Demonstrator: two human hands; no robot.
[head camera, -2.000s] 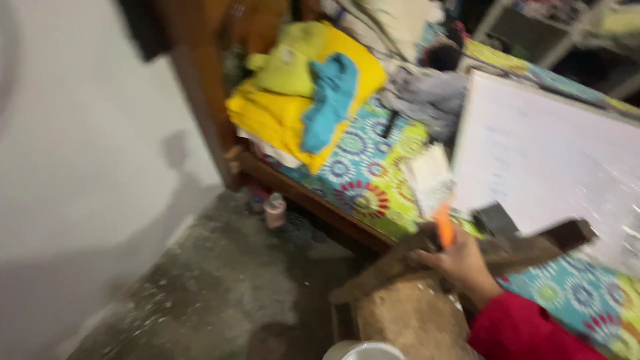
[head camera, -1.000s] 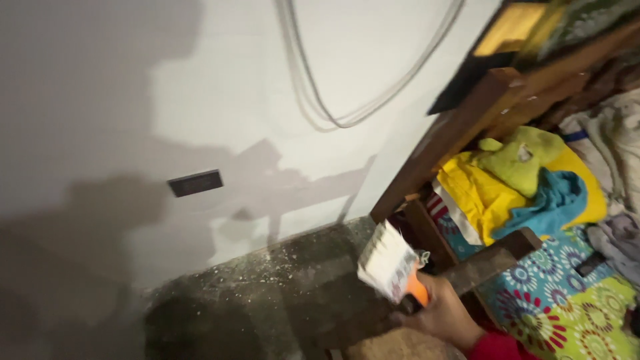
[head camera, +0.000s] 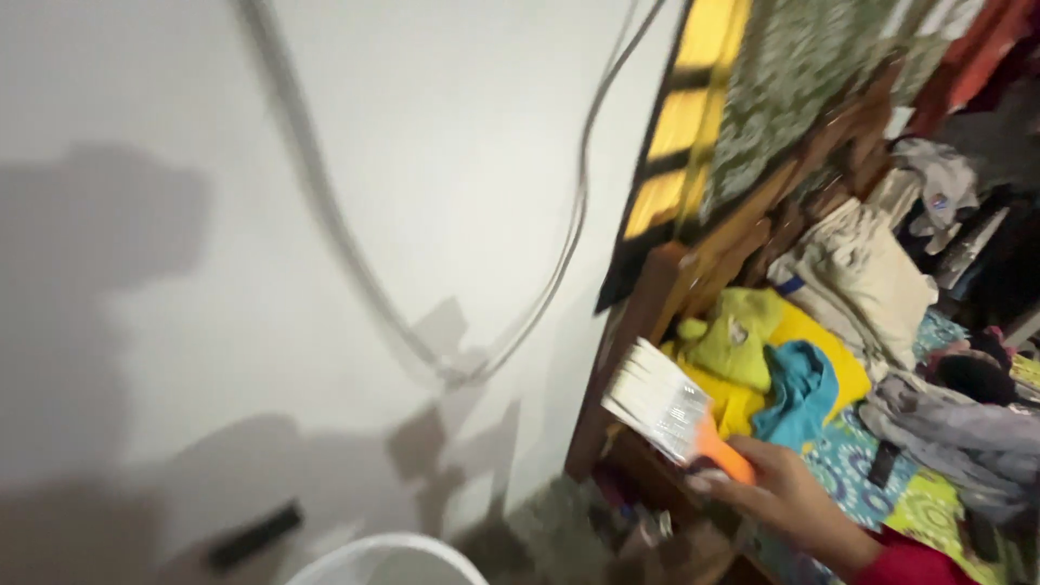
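My right hand (head camera: 780, 496), in a red sleeve, grips the orange handle of a flat paintbrush (head camera: 662, 402). White paint coats its bristles, which point up and to the left, in front of the wooden bed frame and the yellow cloth (head camera: 821, 341). The rim of a white bucket (head camera: 390, 544) shows at the bottom edge, left of the hand. A white wall (head camera: 455, 162) fills the left and middle of the view, with shadows across it. My left hand is not in view.
A cable (head camera: 581, 187) hangs in a loop along the wall. Low on the wall is a dark, oblong plate (head camera: 256, 536). At the right stands a wooden bed (head camera: 658, 284) with a blue garment (head camera: 800, 394), other clothes and a patterned sheet.
The view has swung from the bed and floor towards the wall. The right hand holds the brush throughout; its bristles now show before the bed frame, and the bucket rim is again in view.
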